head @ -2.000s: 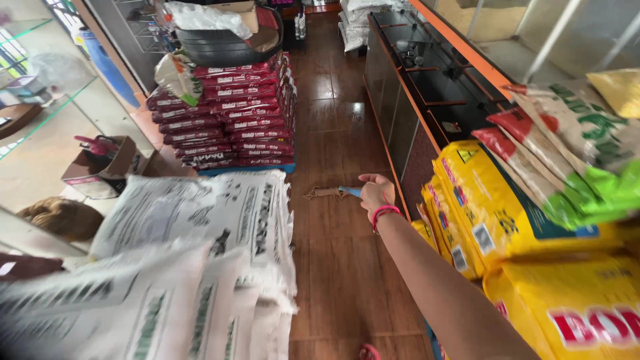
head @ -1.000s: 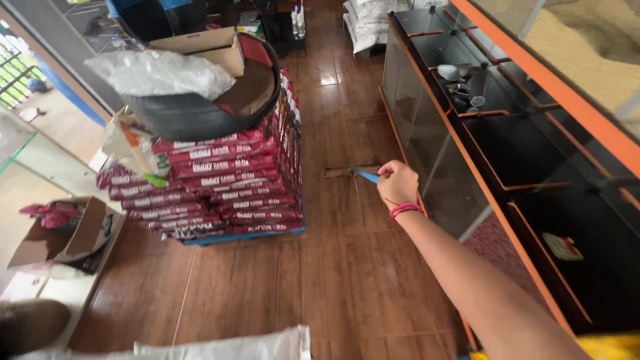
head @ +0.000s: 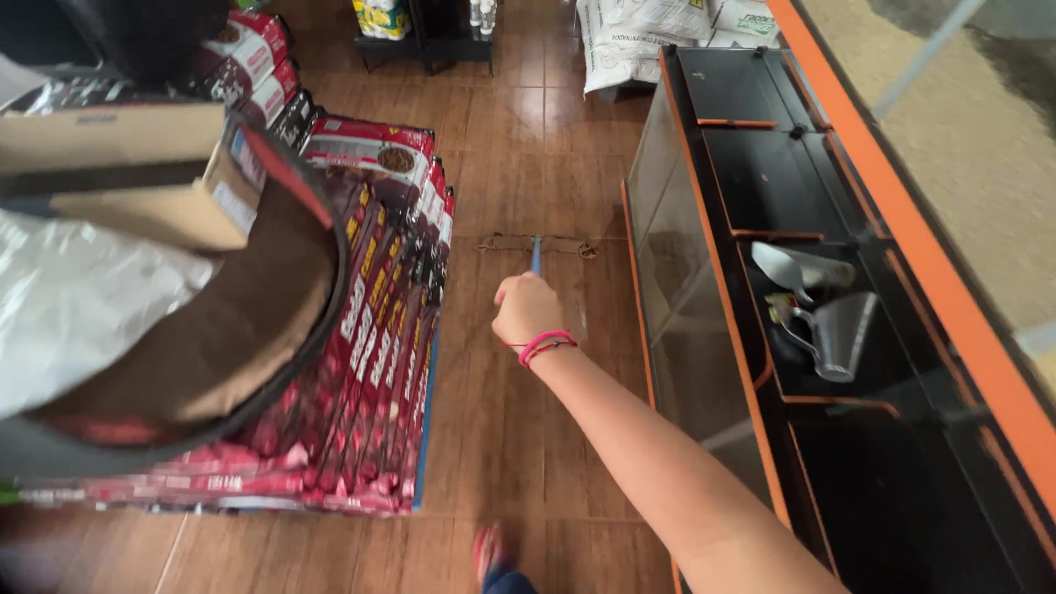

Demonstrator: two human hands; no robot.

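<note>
My right hand (head: pixel 529 308), with pink and red bands on the wrist, is closed around the blue handle (head: pixel 536 256) of a floor mop or squeegee. Beyond the hand, a brown cloth (head: pixel 565 245) is spread along the tool's head and lies across the wood-look tiled floor (head: pixel 511 388). The handle meets the cloth near its middle. Most of the handle is hidden by the fist. My left hand does not show.
Stacked red pet food bags (head: pixel 388 330) on a blue pallet line the left, under a dark pet bed (head: pixel 272 330) holding a cardboard box (head: pixel 157 173). An orange-edged black cabinet (head: pixel 858 462) with scoops runs along the right. White sacks (head: pixel 619 49) and a black shelf (head: pixel 425 49) stand ahead. My foot (head: pixel 488 551) is below.
The view has moved forward along the aisle, past the white sacks and yellow bags seen earlier. My right hand still grips the blue handle, and the cloth now lies straight ahead of it.
</note>
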